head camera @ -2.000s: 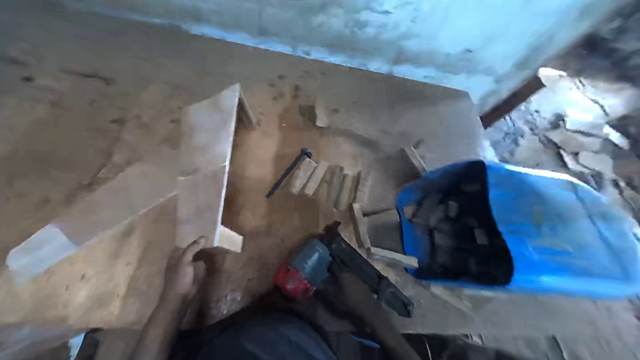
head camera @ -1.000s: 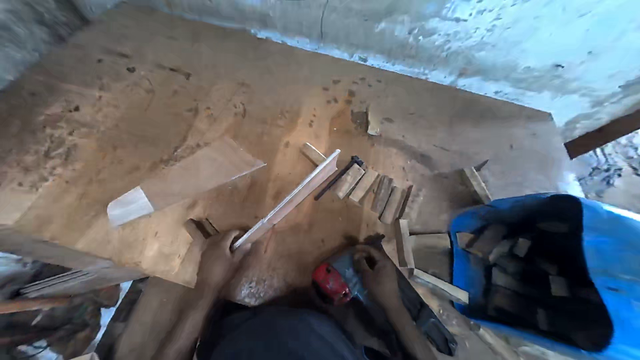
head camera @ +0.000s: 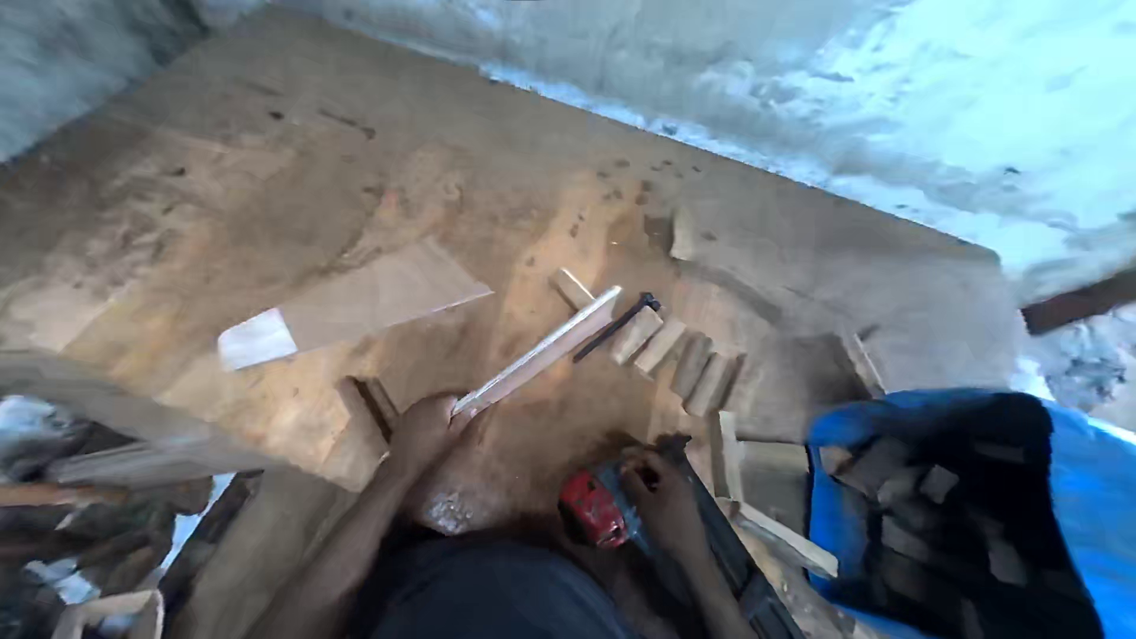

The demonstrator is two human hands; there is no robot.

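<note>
My left hand (head camera: 426,435) grips the near end of a thin wooden board (head camera: 541,351), which stands on edge and runs away to the upper right. A small wood piece (head camera: 572,288) shows behind its far end. My right hand (head camera: 657,497) is closed around a red and grey nail gun (head camera: 599,510) with a long dark magazine, low over the table. A black tool (head camera: 617,327), perhaps a small hammer, lies beside a row of wood blocks (head camera: 661,346). Another flat board (head camera: 373,297) with a pale end lies at left.
A blue container (head camera: 830,515) holding wood offcuts stands at the right, next to wood strips (head camera: 785,537). Another block (head camera: 366,408) is near my left hand. The wooden table (head camera: 497,204) meets a worn, painted wall (head camera: 799,89). Clutter lies below its left edge.
The board in my left hand showed its broad face two seconds ago and is now on edge, apart from the flat board at left. My right hand still holds the nail gun. The view has shifted left.
</note>
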